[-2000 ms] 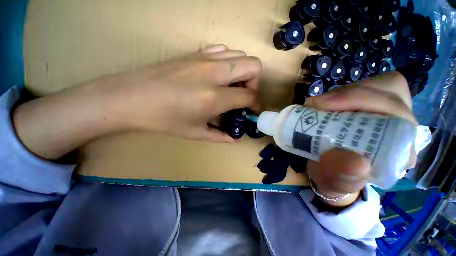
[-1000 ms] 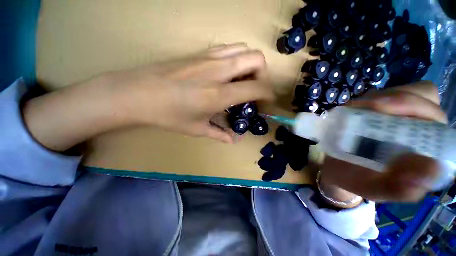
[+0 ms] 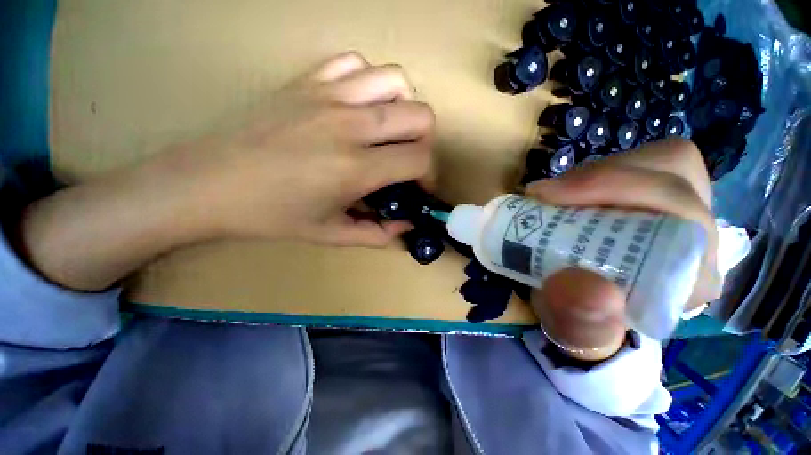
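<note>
My right hand (image 3: 622, 222) grips a translucent white glue bottle (image 3: 578, 253) with a printed label, tilted to the left. Its green needle tip (image 3: 439, 215) is at a small group of black knobs (image 3: 427, 246) on the cardboard. My left hand (image 3: 329, 160) lies palm down, with thumb and fingers around one black knob (image 3: 394, 204) of the group; the fingertips partly hide it. Black caps (image 3: 486, 292) lie loose near the cardboard's near edge, partly under the bottle. Many upright knobs (image 3: 589, 71) with pale centre dots stand at the upper right.
The tan cardboard sheet (image 3: 222, 53) covers the bench, with a green edge along the near side. A heap of spare black caps (image 3: 725, 93) lies on a clear bag (image 3: 787, 62) at the right. Corrugated dividers (image 3: 774, 284) and blue crates (image 3: 711, 391) are at the lower right.
The bottle was drawn back to the right a second ago and now has its tip at the knobs again. My left hand has moved slightly left, and the small knobs sit more spread out.
</note>
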